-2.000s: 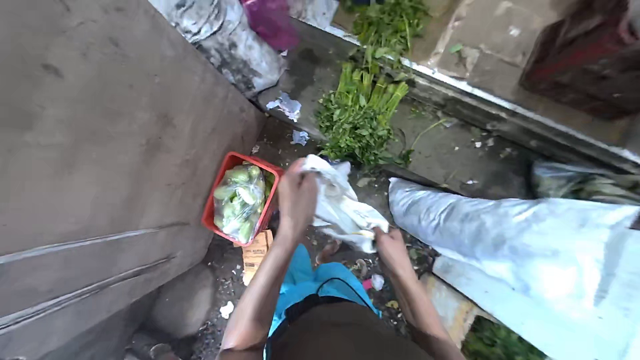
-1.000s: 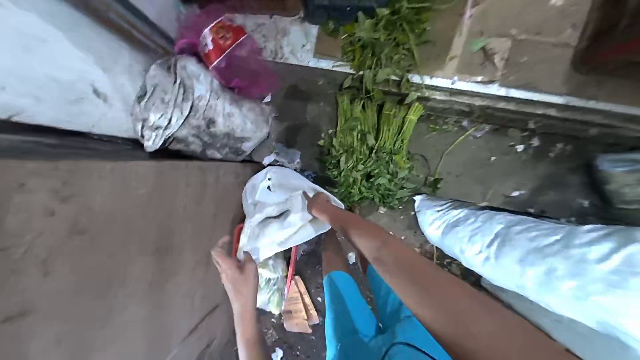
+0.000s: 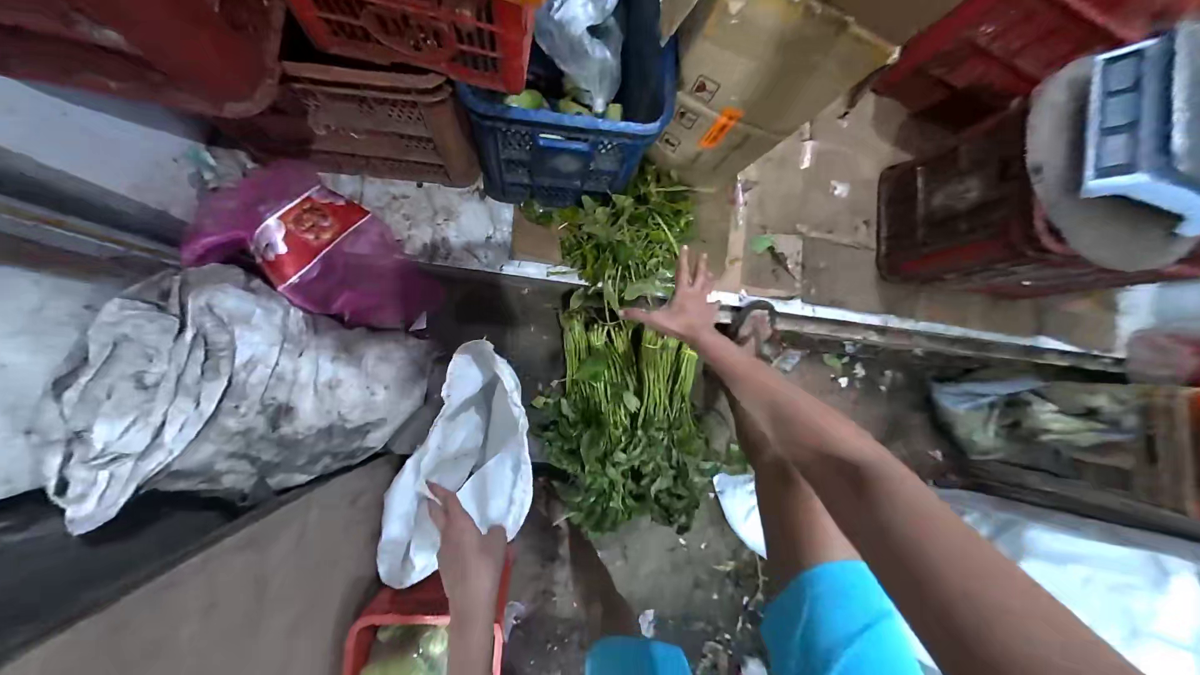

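Note:
My left hand (image 3: 466, 544) grips the edge of a white woven sack (image 3: 459, 459), whose mouth gapes upward beside it. Over the upper part of the leafy greens reaches my right hand (image 3: 687, 305), fingers spread, holding nothing. Bundled greens with long green stems (image 3: 623, 412) lie on the dark floor, leaves toward my legs. More loose greens (image 3: 623, 225) lie above them on the raised ledge. Below my left forearm is a red plastic crate (image 3: 375, 623) with pale green vegetables, partly hidden.
A grey stuffed sack (image 3: 309, 384) and a purple bag (image 3: 328, 253) lie at left. Beyond the ledge stand a blue crate (image 3: 562, 155), brown crates (image 3: 375, 127), a cardboard box (image 3: 750, 94) and a dark red container (image 3: 956, 206). A white sack (image 3: 1087, 562) lies at lower right.
My right hand has let go of the white sack and moved over to the greens. My left hand now holds the sack, which hangs open near the red crate. The view has shifted toward the ledge.

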